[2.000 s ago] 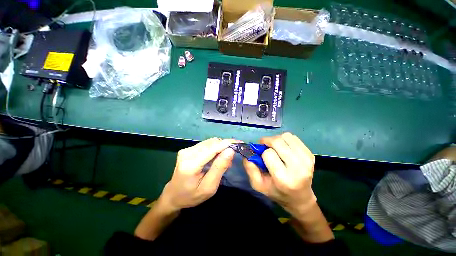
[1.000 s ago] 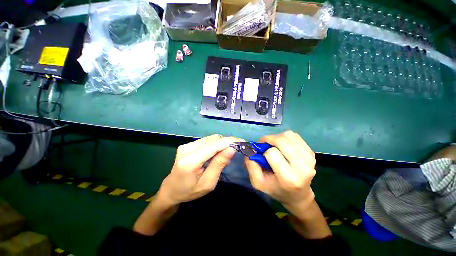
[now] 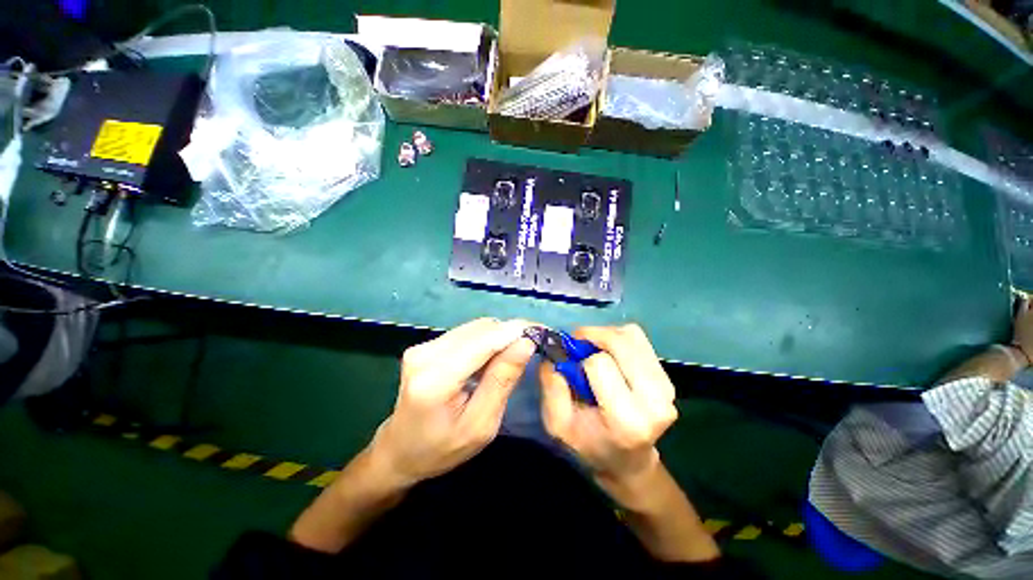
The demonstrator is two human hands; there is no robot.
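My right hand (image 3: 612, 402) is closed around the blue handles of the flush cutters (image 3: 575, 365), in front of the bench's near edge. The cutters' dark jaws point left and meet the fingertips of my left hand (image 3: 459, 391). My left thumb and index finger pinch a tiny part (image 3: 532, 333) at the jaws; it is too small to make out. Beyond my hands, the black two-plate fixture (image 3: 540, 230) lies on the green bench, with white labels and two oval pockets in each plate.
Three cardboard boxes (image 3: 436, 110) stand behind the fixture. Two shiny pinkish shells (image 3: 415, 148), a crumpled plastic bag (image 3: 289, 136) and a black control box (image 3: 119, 142) are left. Thin tools (image 3: 677, 190) and clear blister trays (image 3: 844, 159) are right. A person in striped clothing (image 3: 918, 476) is at lower right.
The view has shifted slightly, so the bench items sit lower. My right hand and the cutters have moved a little left and are more steeply angled. Both hands keep their hold.
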